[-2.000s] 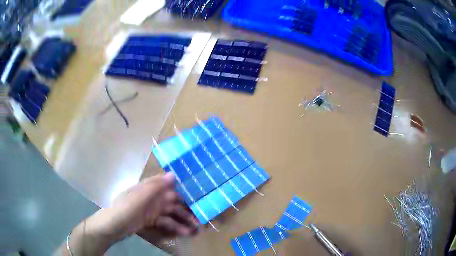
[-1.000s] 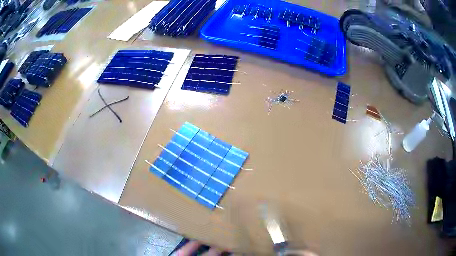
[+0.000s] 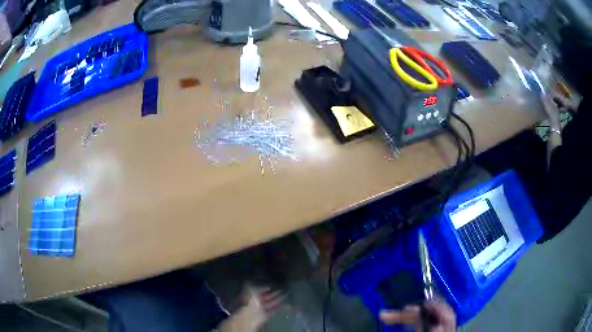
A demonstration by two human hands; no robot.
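Observation:
The light blue solar cell string [image 3: 54, 225] lies flat on the bench at the left, with silvery lines across it. No hand touches it. My right hand [image 3: 423, 318] is low at the right, cut off by the bottom edge, and holds the soldering iron [image 3: 426, 269] with its metal tip pointing up, in front of the blue bin [image 3: 441, 266]. My left hand [image 3: 254, 312] is below the bench's front edge, dim and blurred, fingers apart, with nothing visible in it.
The soldering station [image 3: 396, 91] carries scissors [image 3: 420, 68]. Beside it is the iron stand with sponge [image 3: 352, 121]. A ribbon heap [image 3: 250, 137], white bottle [image 3: 250, 68], narrow dark cell [image 3: 150, 96] and blue tray [image 3: 39, 107] are on the bench. Another person's arm [image 3: 554, 123] is at the far right.
The view has swung right, showing the station and bin. The two small blue cell pieces no longer show on the bench. My left hand has left the string, which was turned. The iron is now raised.

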